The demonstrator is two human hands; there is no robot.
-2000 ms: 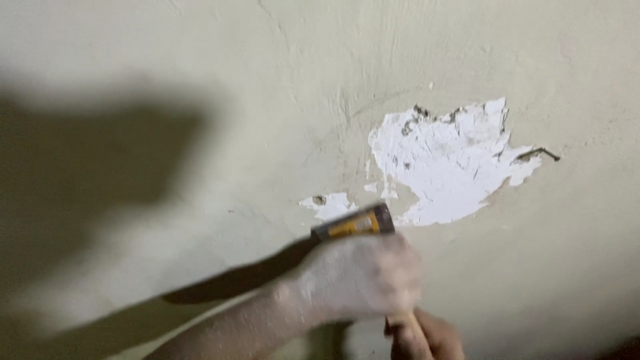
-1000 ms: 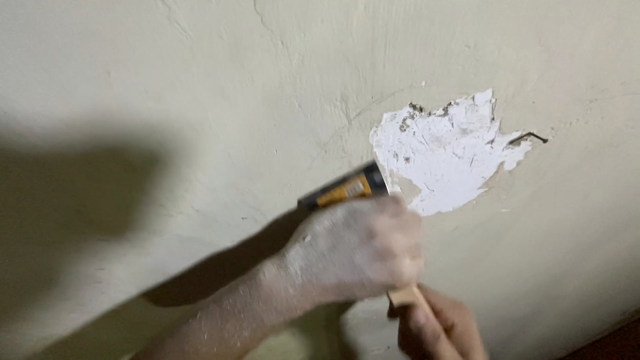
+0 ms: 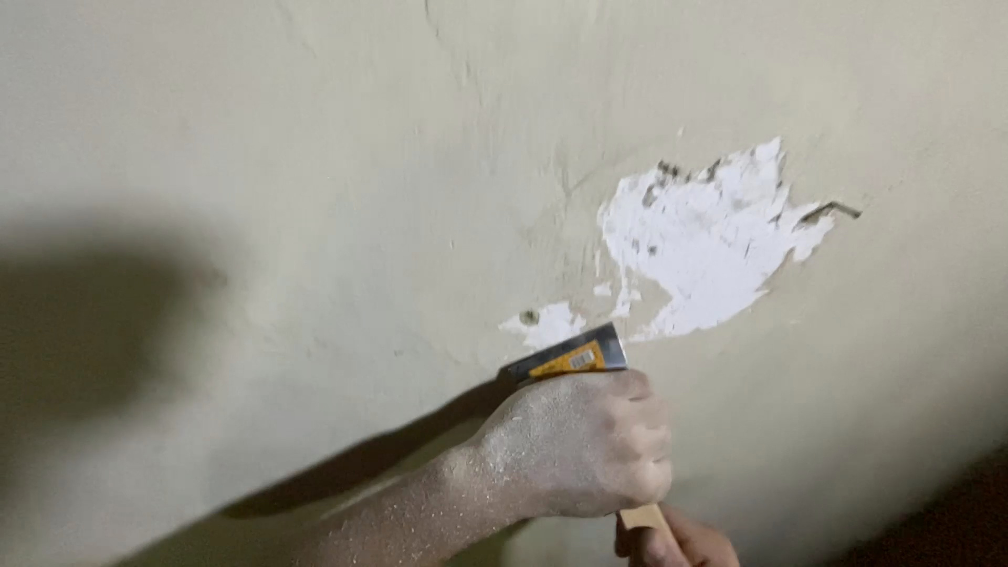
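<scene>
A putty knife (image 3: pixel 610 346) with a metal blade, a yellow sticker and a wooden handle lies with its blade at the painted wall (image 3: pixel 354 197). My left hand (image 3: pixel 579 445), dusted with white powder, is closed around the upper handle close below the blade. Below it, at the bottom edge, my right hand (image 3: pixel 677 543) grips the lower end of the handle and is partly out of view. Just above and right of the blade, a large bare white patch (image 3: pixel 701 244) shows where paint is gone. A smaller white patch (image 3: pixel 551 323) borders the blade's upper left.
A bent dark strip, perhaps a paint flake or wire (image 3: pixel 835 209), sticks out at the large patch's right edge. Fine cracks run down the wall above. Shadows fall on the wall at left and below the forearm. A dark area fills the lower right corner.
The blade and both hands have moved down and away from the large patch since one second ago. The small patch, hidden then, shows again above the blade.
</scene>
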